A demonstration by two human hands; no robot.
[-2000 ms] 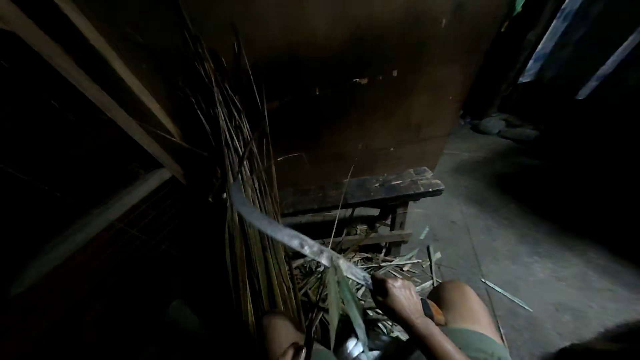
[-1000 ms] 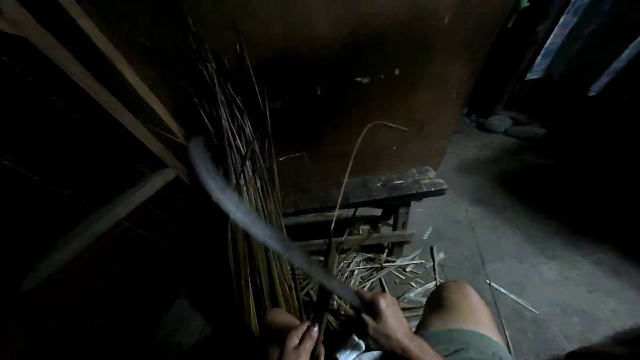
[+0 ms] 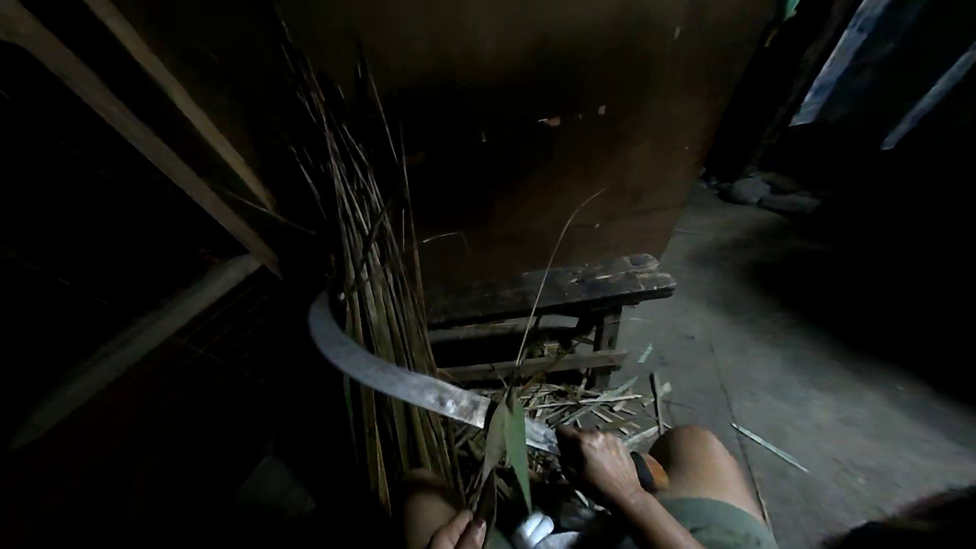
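My right hand (image 3: 602,461) is closed around the handle of a long curved metal blade (image 3: 404,383), its orange and black butt showing beside the wrist. The blade reaches left, its hooked tip beside a tall bundle of long dry palm fronds or stalks (image 3: 381,305). At the bottom edge my left hand (image 3: 460,531) pinches the lower end of a green leaf (image 3: 515,450) with a thin stalk that rises past the blade. The leaf's blades cross in front of the metal; whether they touch it I cannot tell. Part of the left hand lies outside the view.
A worn wooden bench (image 3: 564,288) stands against a brown panel (image 3: 549,152). Cut strips and scraps (image 3: 595,404) lie below it, and one pale strip (image 3: 768,447) on the concrete floor. Wooden beams (image 3: 160,130) slant at the left. Stones (image 3: 751,191) sit at the back right.
The curved blade was blurred and its tip higher one second ago; now it lies lower, behind the leaf. The thin stalk's top has shifted. My left hand still holds the leaf low down.
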